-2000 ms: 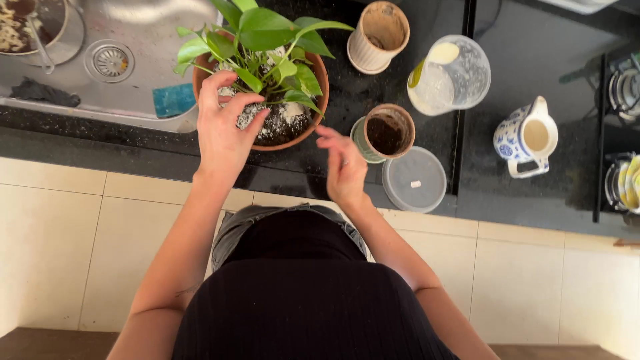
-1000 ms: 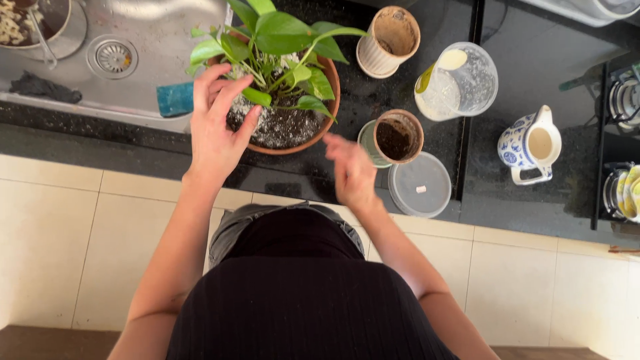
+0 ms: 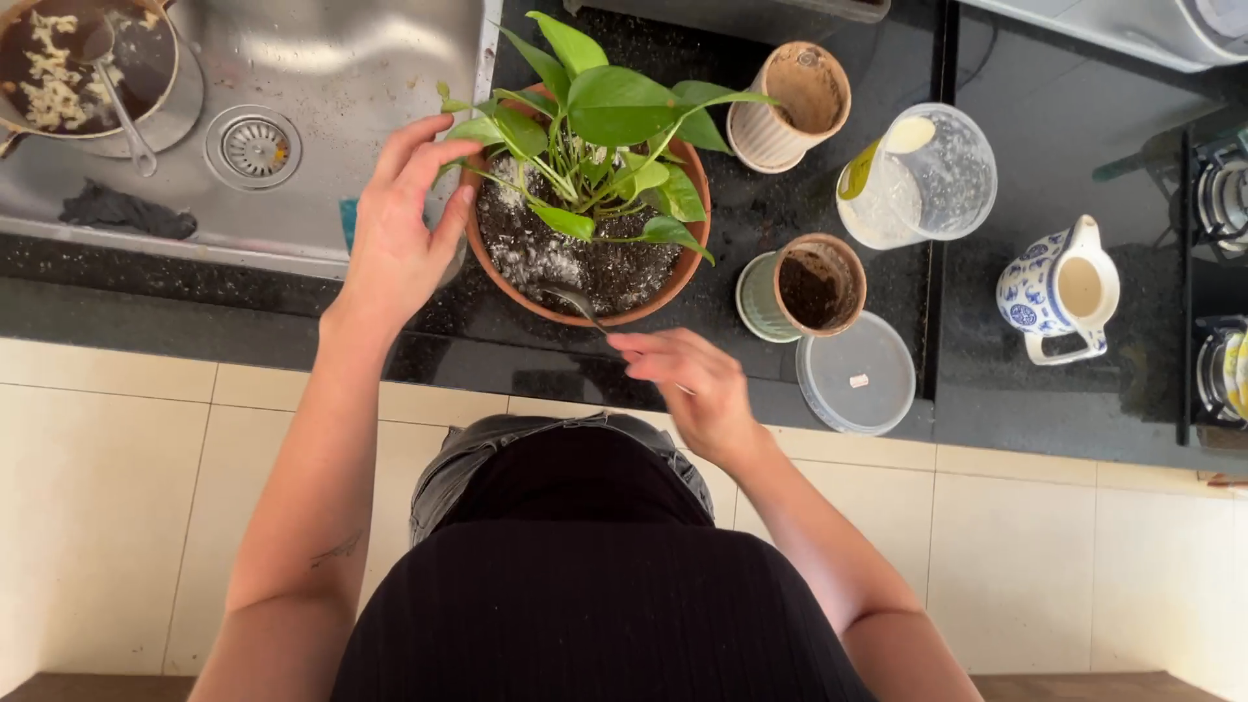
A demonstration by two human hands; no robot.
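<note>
A green leafy plant point(image 3: 619, 107) grows in a round terracotta pot point(image 3: 697, 239) of dark soil sprinkled with white granules. My right hand point(image 3: 697, 385) grips a metal spoon point(image 3: 575, 300) by its handle, and the spoon's bowl rests at the soil near the pot's front rim. At the pot's left side, my left hand point(image 3: 405, 214) has its fingers spread, with the fingertips at a leaf on the left; whether they pinch it I cannot tell. Right of the plant stands a small greenish pot point(image 3: 765, 297) with dark soil inside.
A ribbed pot point(image 3: 760, 132), a clear plastic tub point(image 3: 960, 175) with white residue, its round lid point(image 3: 858, 375) and a blue-and-white jug point(image 3: 1038, 288) stand to the right. On the left, the steel sink point(image 3: 341, 185) holds a pan point(image 3: 166, 88) and a dark cloth point(image 3: 127, 210).
My left hand has moved from over the soil to the leaves at the pot's left edge. The spoon now shows plainly at the soil by the front rim.
</note>
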